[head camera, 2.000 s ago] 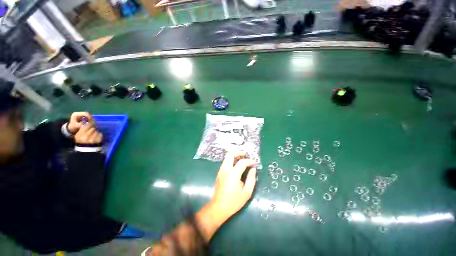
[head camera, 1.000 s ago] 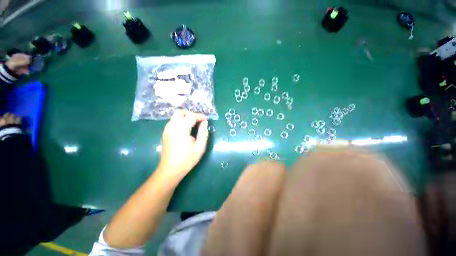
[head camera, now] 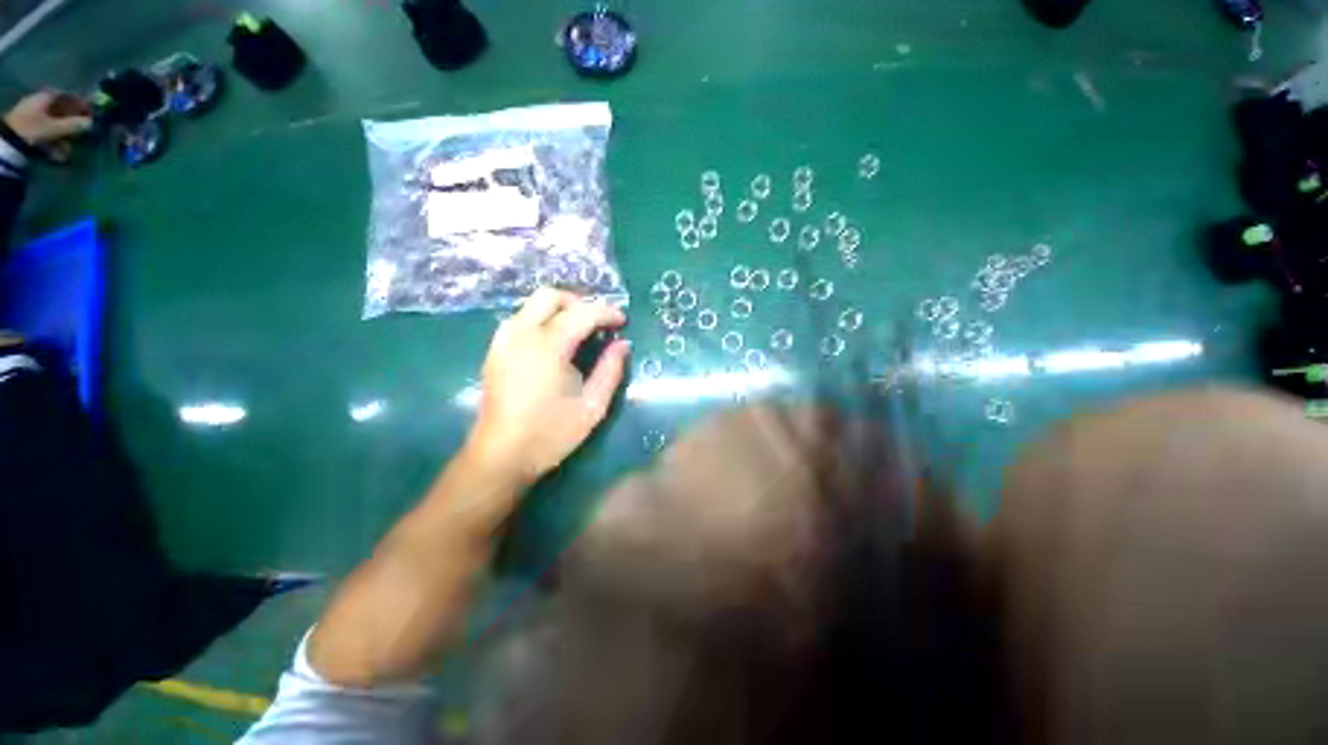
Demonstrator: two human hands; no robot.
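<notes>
A clear zip bag [head camera: 488,207] with a white label and many grey-silver rings inside lies flat on the green surface, left of centre. My left hand [head camera: 546,381] is at its lower right edge, fingertips touching or just over the edge; whether they grip it is unclear. Loose silver metal rings [head camera: 741,277] are scattered right of the bag, with a cluster farther right [head camera: 996,277]. A large blurred skin-coloured shape fills the bottom right, very close to the camera; it seems to be my right hand [head camera: 1165,568], its fingers not readable.
A round motor part [head camera: 599,41] and black units [head camera: 444,32] stand along the far side. More discs are at far left by a neighbour's hand [head camera: 51,120]. A blue tray [head camera: 58,299] is at the left edge. Black units are heaped at the right edge [head camera: 1289,189].
The view has tilted down since the first frame. The large blurred shape has come into view at the bottom and spread. My left hand stays at the bag's lower edge.
</notes>
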